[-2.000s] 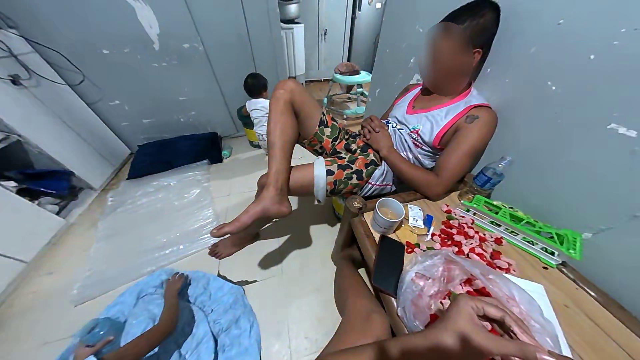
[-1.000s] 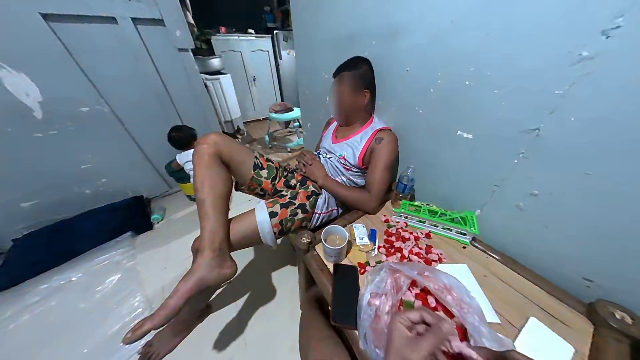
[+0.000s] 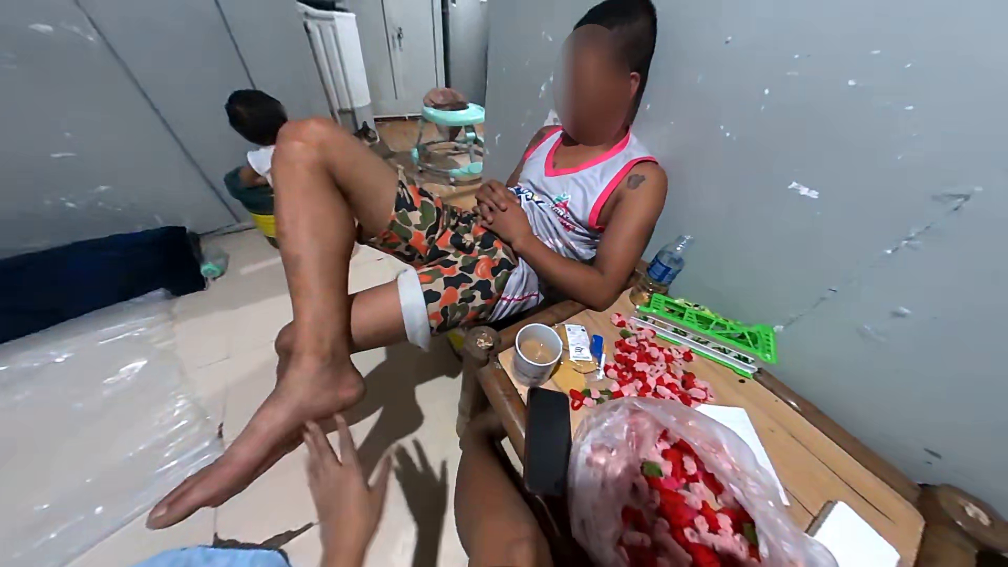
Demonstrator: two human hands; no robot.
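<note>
Neither my left hand nor my right hand is in view. A clear plastic bag [image 3: 591, 472] full of small red and pink flower-like pieces [image 3: 681, 480] stands open on the wooden table [image 3: 843, 472]. More such pieces [image 3: 650, 366] lie loose behind it. A dark phone [image 3: 546, 441] rests at the table's left edge, touching or close beside the bag. A cup [image 3: 538, 354] with a light brown drink stands behind the phone, next to small packets [image 3: 579, 342] and a blue item [image 3: 597, 346]. A raised hand [image 3: 342, 480] with spread fingers, seemingly another person's, is over the floor.
A seated person [image 3: 472, 260] leans beside the table, with a bare foot [image 3: 260, 441] extended over the floor. A green plastic rack [image 3: 717, 327], a bottle [image 3: 668, 264] and white paper [image 3: 748, 441] are on the table. Plastic sheeting [image 3: 102, 417] covers floor at left. Another person [image 3: 256, 118] sits behind.
The hand that was over the bag has left the view. The spread-fingered hand has come into view at the bottom, near the seated person's foot. The view has shifted.
</note>
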